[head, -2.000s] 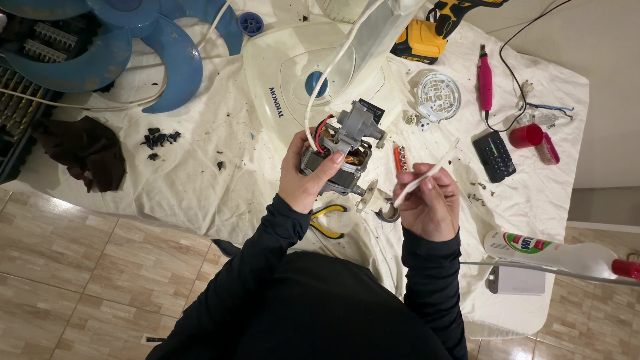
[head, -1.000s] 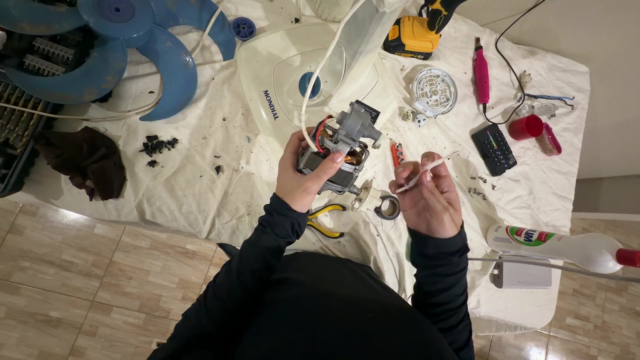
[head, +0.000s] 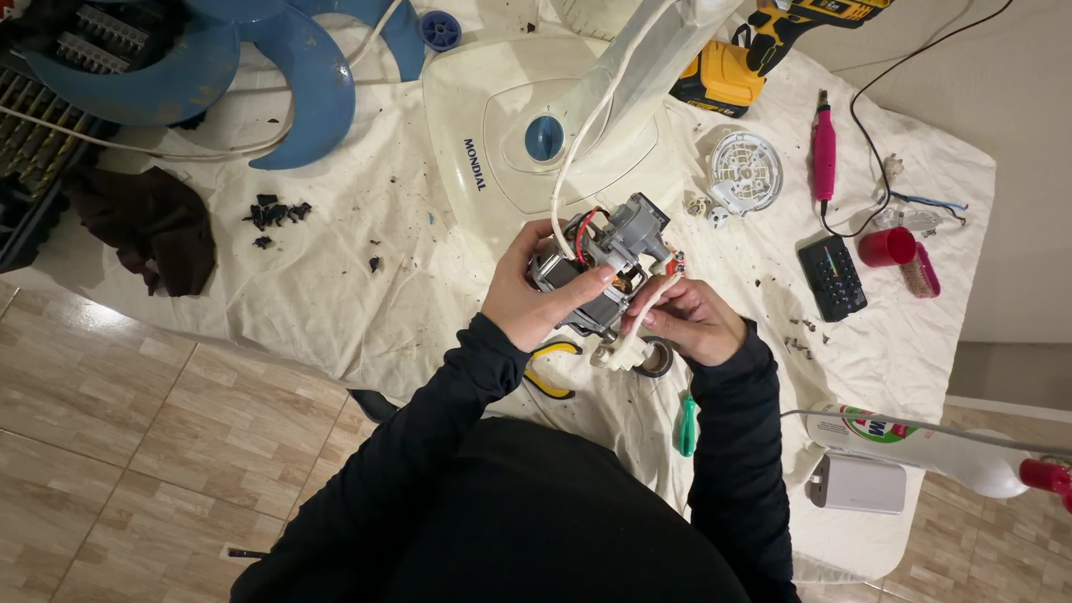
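My left hand [head: 540, 293] grips a fan motor [head: 599, 268] with a grey gearbox, copper windings and red and black wires. A white cable runs from the motor up along the fan's stand. My right hand [head: 691, 316] is at the motor's right side, its fingers closed on a thin white cable [head: 646, 311]. Just below lie a white plastic connector piece [head: 624, 355] and a dark roll of tape [head: 657, 358]. Yellow-and-black pliers [head: 553, 389] rest beneath the motor, partly hidden. Something orange shows behind my right fingertips.
Around the motor are the Mondial fan base [head: 477, 109], blue fan blades [head: 322, 92], a cordless drill [head: 729, 75], a round plastic housing [head: 745, 172], a pink rotary tool [head: 824, 151], a green screwdriver [head: 688, 425], a brown cloth [head: 159, 226] and a white bottle [head: 938, 444].
My right hand has moved left, close against the motor, with the white cable in its fingers. My left hand still holds the motor. The green screwdriver is now visible.
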